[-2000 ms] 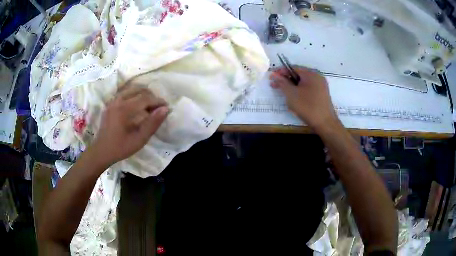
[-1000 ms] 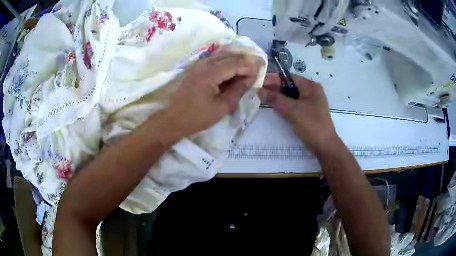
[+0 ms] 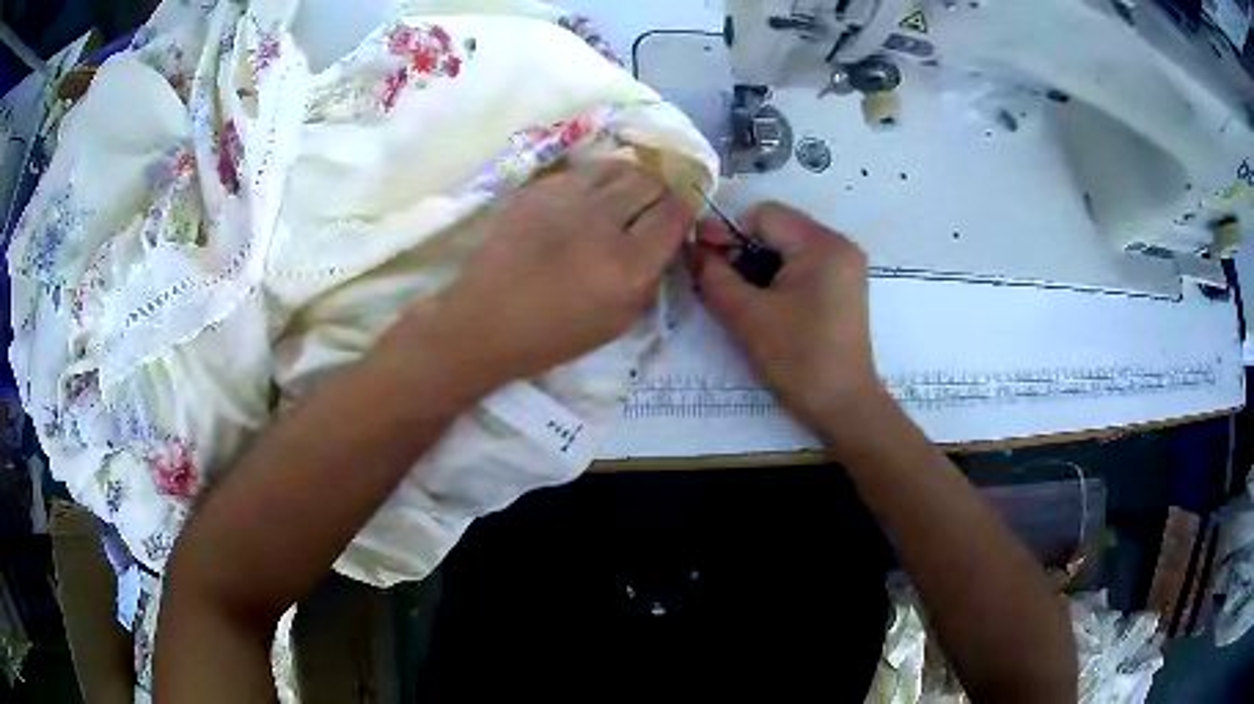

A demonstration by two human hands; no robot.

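The floral garment [image 3: 413, 124] lies as a large cream heap on the left part of the machine table, with red and purple flowers and ladder-lace trim [image 3: 179, 296]. A small white label [image 3: 550, 420] with faint print shows near its lower edge. My left hand [image 3: 571, 261] pinches the garment at its right edge; its fingertips are partly hidden. My right hand [image 3: 791, 296] holds the black thread snips [image 3: 754, 256], blades pointing up-left at the garment edge beside my left fingertips.
The white sewing machine [image 3: 1018, 83] stands at upper right, with the metal needle plate [image 3: 758, 135] left of it. A ruler scale [image 3: 1045, 389] runs along the front table edge. A brown box [image 3: 90, 605] is at lower left. Light cloth [image 3: 1114, 646] lies low at right.
My left hand has moved right and up from the middle of the garment to its right edge. My right hand has brought the snips left, against the cloth. The view has shifted.
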